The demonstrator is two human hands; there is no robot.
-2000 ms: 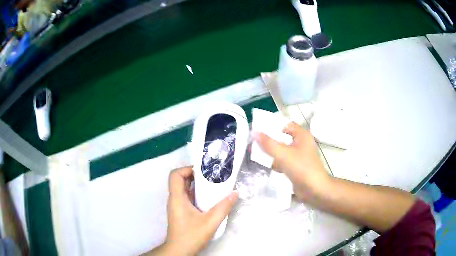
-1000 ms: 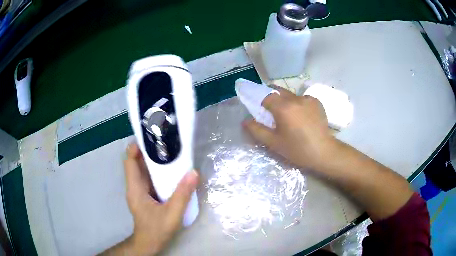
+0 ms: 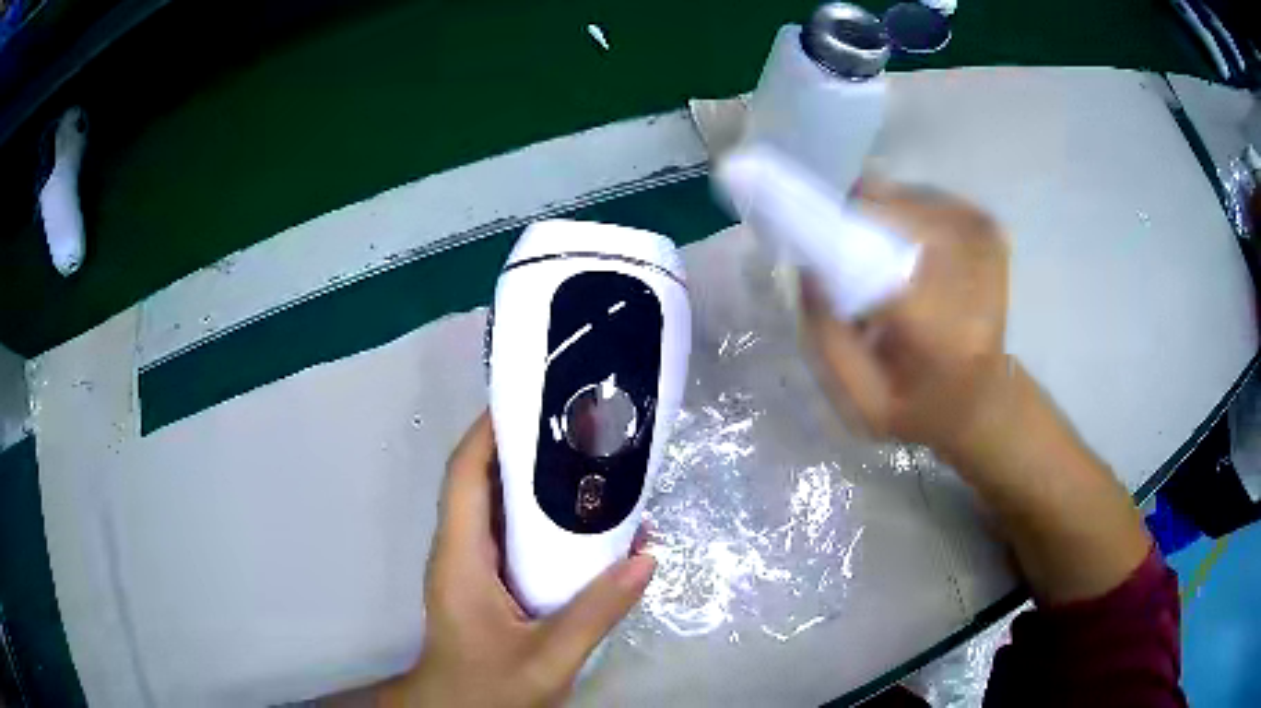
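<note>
A white handset [image 3: 526, 553] stands head up in my left hand [image 3: 505, 609], its glossy black oval panel and round silver button facing me. My left thumb and fingers grip its lower handle from both sides. My right hand [image 3: 920, 325], blurred, holds a folded white wiping cloth [image 3: 816, 235] that points up and left, to the right of the handset and not touching it. The cloth passes in front of the lower part of the white dispenser bottle [image 3: 827, 118], whose silver top shows with its lid flipped open.
Crinkled clear plastic film [image 3: 747, 526] lies on the pale bench [image 3: 277, 512] beside and behind the handset. The green conveyor [image 3: 346, 166] runs beyond the bench, with another white handset [image 3: 62, 208] at the far left. A small white scrap [image 3: 598, 36] lies on the belt.
Since one second ago, my left hand has moved right with the handset. My right hand has moved up and right with the cloth, in front of the bottle; the white block beside the bottle no longer shows.
</note>
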